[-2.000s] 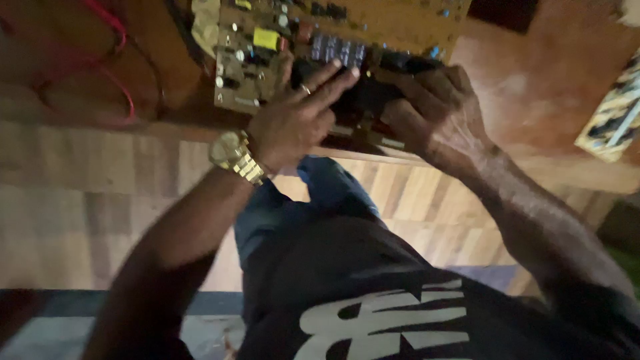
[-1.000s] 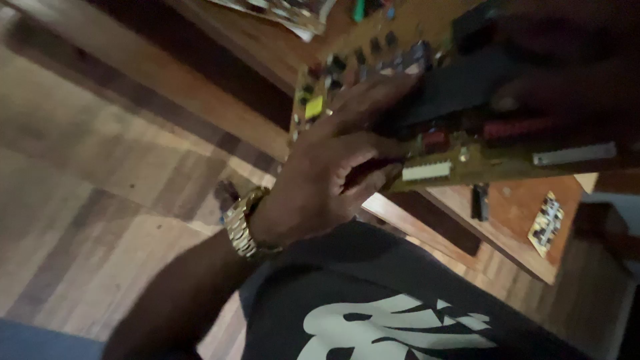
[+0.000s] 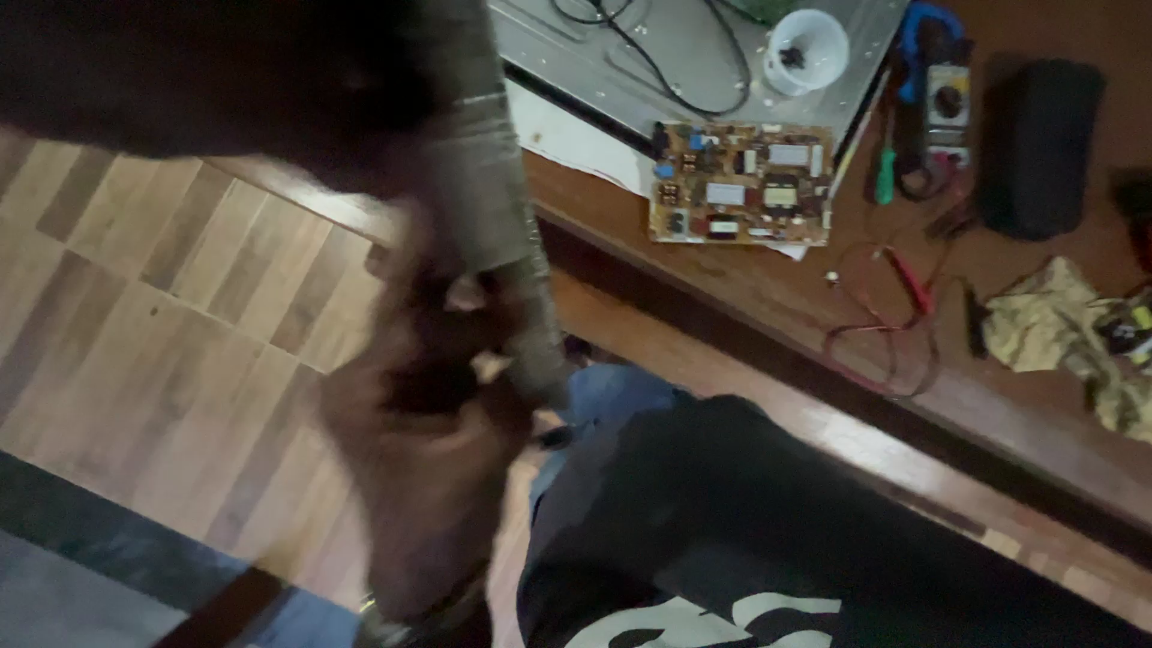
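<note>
My left hand (image 3: 432,405), blurred and wearing a gold-coloured watch (image 3: 423,616), grips the lower part of a circuit board (image 3: 504,207). The board is raised close to the camera and seen nearly edge-on, so its component side is mostly hidden. A dark, blurred mass fills the upper left beside the board; it may be my right hand and arm, but its fingers cannot be made out.
On the wooden table lie another circuit board (image 3: 742,184), a clamp meter (image 3: 947,108), a green-handled screwdriver (image 3: 886,175), a black case (image 3: 1039,148), red leads (image 3: 918,288) and crumpled cloth or paper (image 3: 1035,315). A white cup (image 3: 807,52) of small dark parts stands on a metal panel (image 3: 585,67).
The circuit board was flat on the table under both hands, then lifted and tilted; now it is nearly edge-on. The view has swung strongly.
</note>
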